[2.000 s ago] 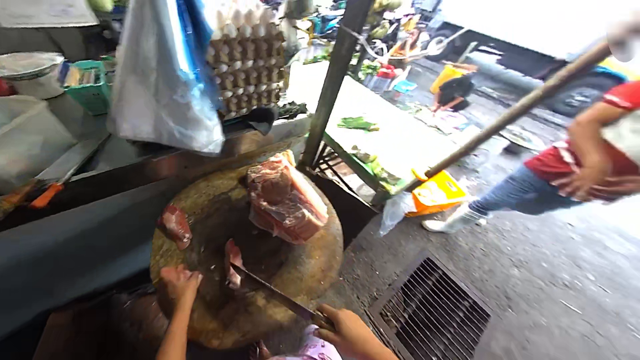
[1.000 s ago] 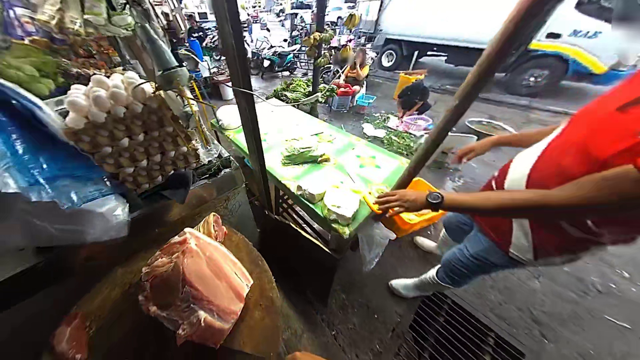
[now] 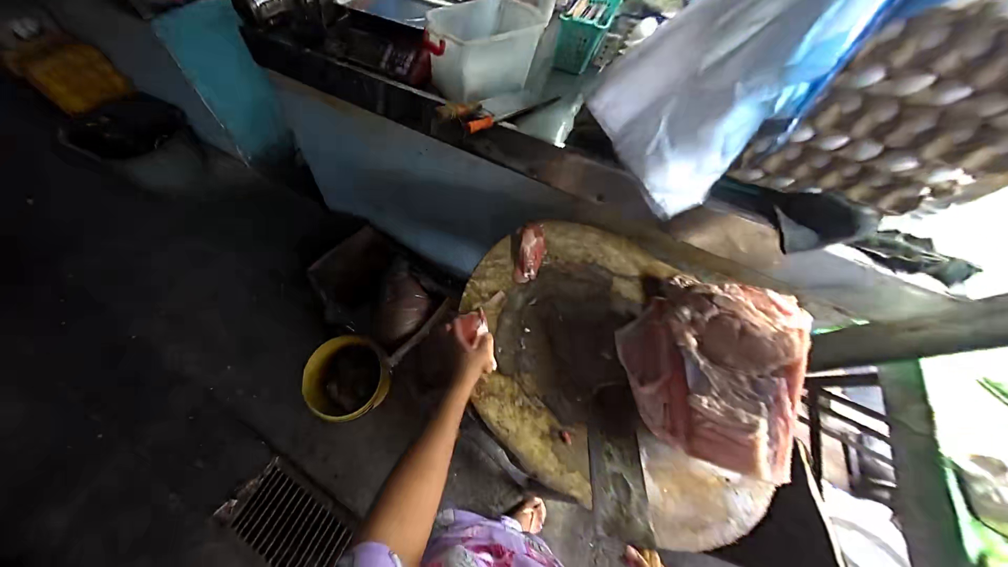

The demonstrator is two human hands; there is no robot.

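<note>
My left hand (image 3: 480, 358) grips a small piece of raw meat (image 3: 469, 329) at the left edge of the round wooden chopping block (image 3: 543, 402). Another small meat piece (image 3: 530, 252) lies near the block's upper left rim. A large slab of raw meat (image 3: 724, 370) with pale fat rests on the right side. The broad, dark blade of a knife (image 3: 620, 488) lies across the block's lower part. Skin shows at the bottom edge by the blade's lower end; whether it is my right hand or a foot, I cannot tell.
A yellow bucket (image 3: 346, 411) with dark contents stands on the floor left of the block, beside a container (image 3: 346, 272). Behind are a counter edge (image 3: 551, 169), an orange-handled tool (image 3: 479, 124), a plastic bin (image 3: 484, 55), a hanging plastic bag (image 3: 677, 110) and egg trays (image 3: 890, 118).
The view has swung far left and down from the street. My left hand, empty-looking over the block two seconds ago, now holds meat at the block's edge.
</note>
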